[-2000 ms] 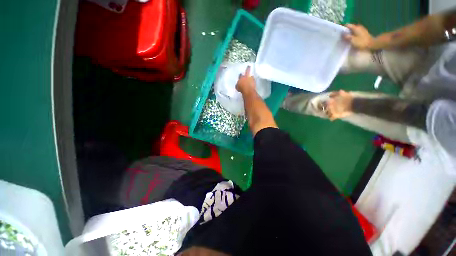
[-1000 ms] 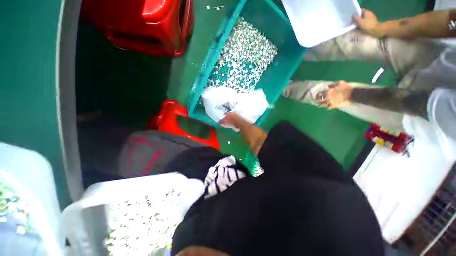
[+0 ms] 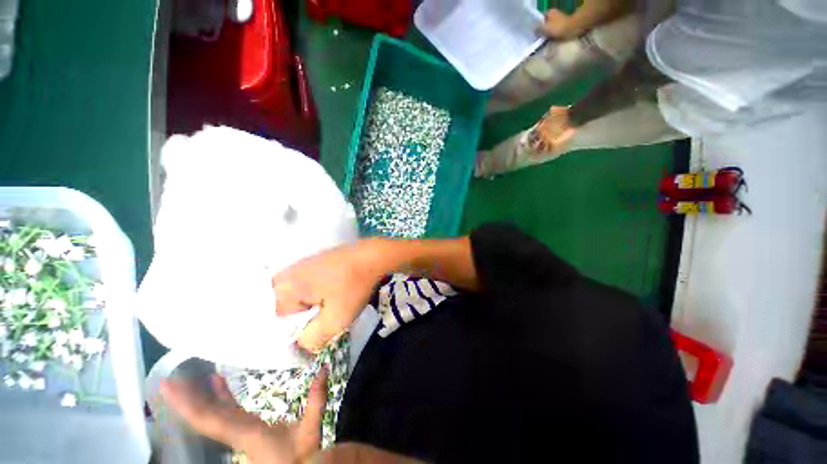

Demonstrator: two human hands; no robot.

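Observation:
My right hand (image 3: 331, 288) is closed on the edge of a bulging, whitish plastic bag (image 3: 245, 227). The bag lies over the upper part of the lap tub. My left hand (image 3: 245, 421) is below it with its fingers spread, somewhat blurred, over the lap tub's lower part; nothing shows in it. White-and-green small parts (image 3: 277, 394) show in the lap tub between my hands. The bag hides the rest of the tub, and its contents cannot be made out.
The bench tub (image 3: 122, 272) with white-and-green parts stands at the left. A teal crate (image 3: 464, 136) of loose parts is on the floor. Another person's hand (image 3: 560, 24) holds a white tub (image 3: 481, 36). Red stools, fire extinguishers (image 3: 703, 192) and a red object (image 3: 703, 367) are around.
My right hand has brought the bag out of the teal crate and over the lap tub. My left hand has come into view. The view has shifted, and more of the bench tub shows.

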